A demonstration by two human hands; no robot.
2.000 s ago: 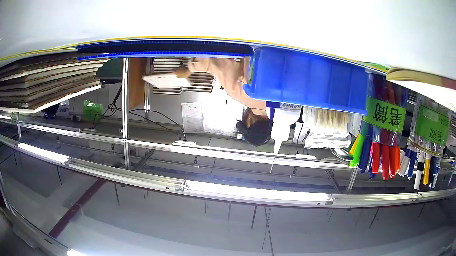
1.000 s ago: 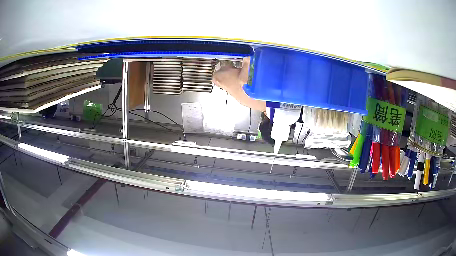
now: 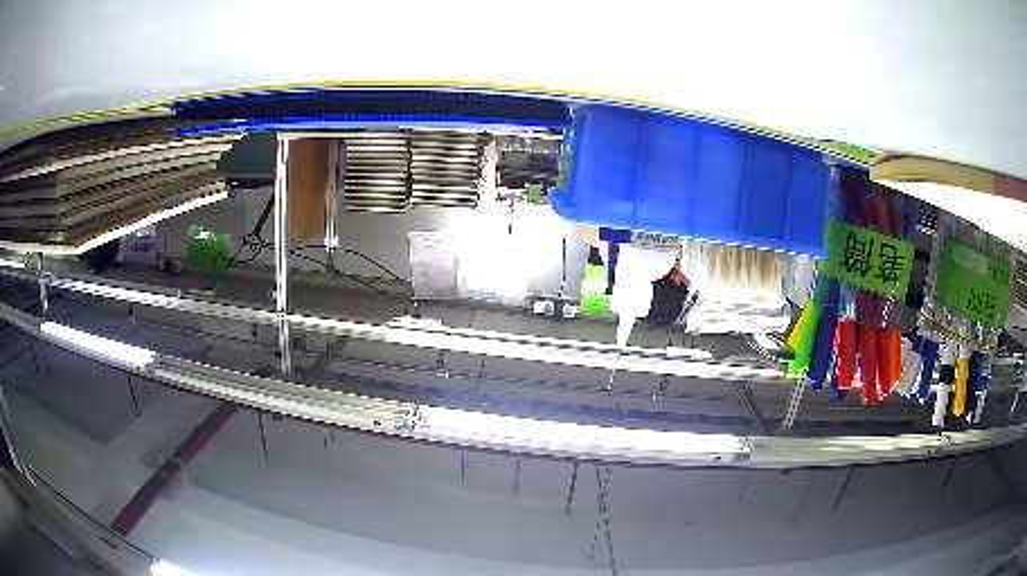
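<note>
The picture is upside down, with the white tabletop (image 3: pixel 507 45) along its top. Neither of my hands is in view. Nearest in front of me stands a blue tray (image 3: pixel 698 180) at the table's edge. A white pointed nozzle (image 3: pixel 634 298) sticks out of it, with a bundle of pale thin sticks (image 3: pixel 738 270) beside it. A flat blue folder (image 3: pixel 372 113) lies left of the tray. Pen cups with green labels (image 3: pixel 869 261) stand at the right, full of coloured pens (image 3: pixel 867 360).
A stack of layered boards (image 3: pixel 113 180) stands at the left. Behind are more board stacks (image 3: pixel 411 171), a metal post (image 3: pixel 283 248) and a brown panel (image 3: pixel 312 191). A pale board edge (image 3: pixel 957 186) shows at the right. Ceiling lights (image 3: pixel 574 437) cross the lower part.
Another person's arm and dark-haired head, behind the blue tray before, have moved right and mostly out of sight. A dark shape now shows beside the white nozzle. The bench things have not moved.
</note>
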